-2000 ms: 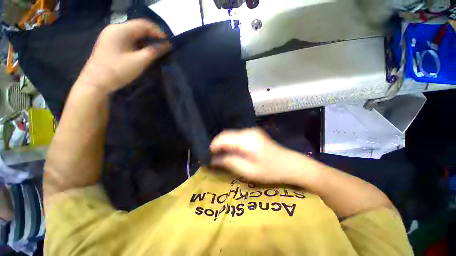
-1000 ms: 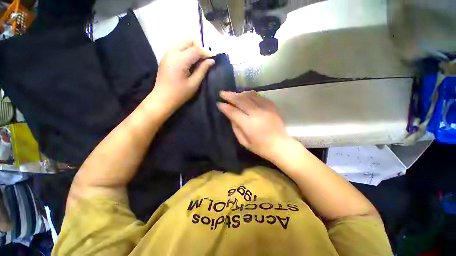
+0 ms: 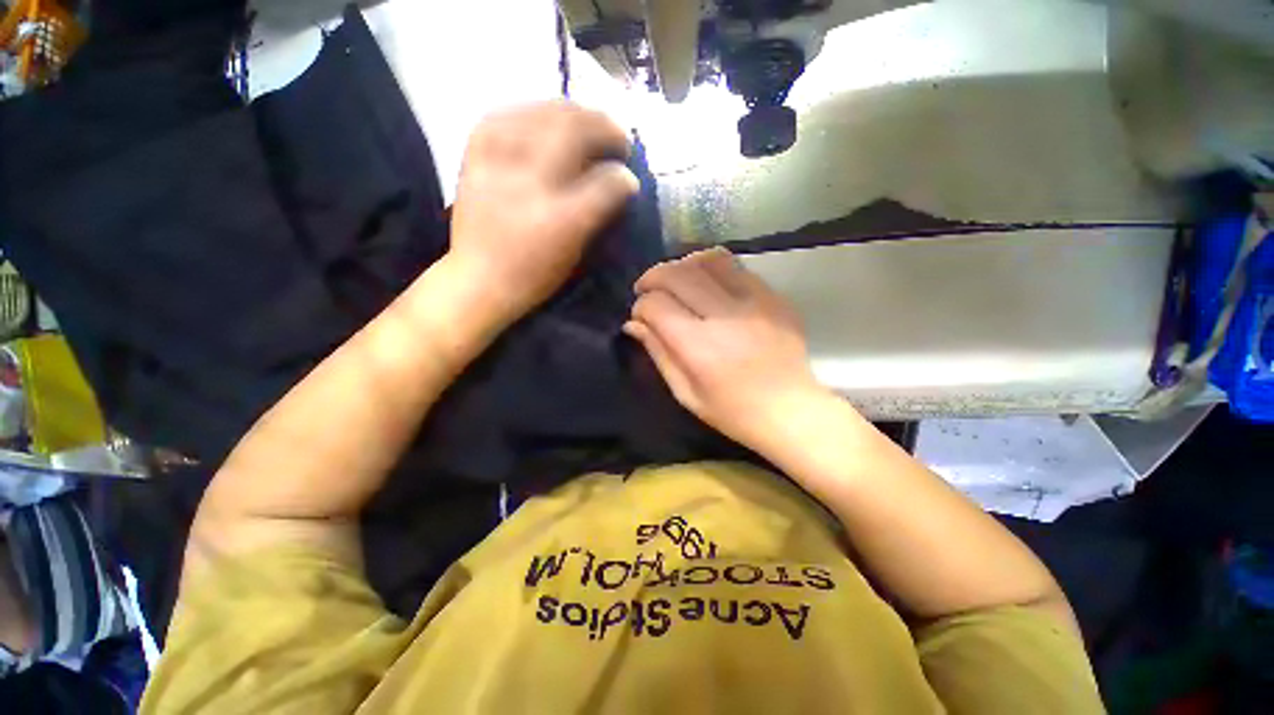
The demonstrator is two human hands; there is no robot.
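Observation:
A black garment piece (image 3: 517,398) lies over the table's left part and my lap. My left hand (image 3: 545,196) pinches its folded edge (image 3: 643,196) just left of and below the brightly lit needle area (image 3: 678,105). My right hand (image 3: 720,328) holds the cloth lower down, at the front edge of the machine bed (image 3: 964,300). The fingertips of both hands are close together but apart. Glare and my left hand hide the needle, the presser foot and the end of the fold.
More black cloth (image 3: 154,238) spreads at left. A dark round knob (image 3: 767,130) hangs from the machine head. A blue tray (image 3: 1248,335) is at the right edge. White paper (image 3: 1020,458) lies below the table's front edge. A yellow item (image 3: 66,395) is at far left.
From two seconds ago, both hands have come together near the needle, bringing the fold there. Over the last second, my left hand has moved slightly up and right; my right hand has shifted slightly.

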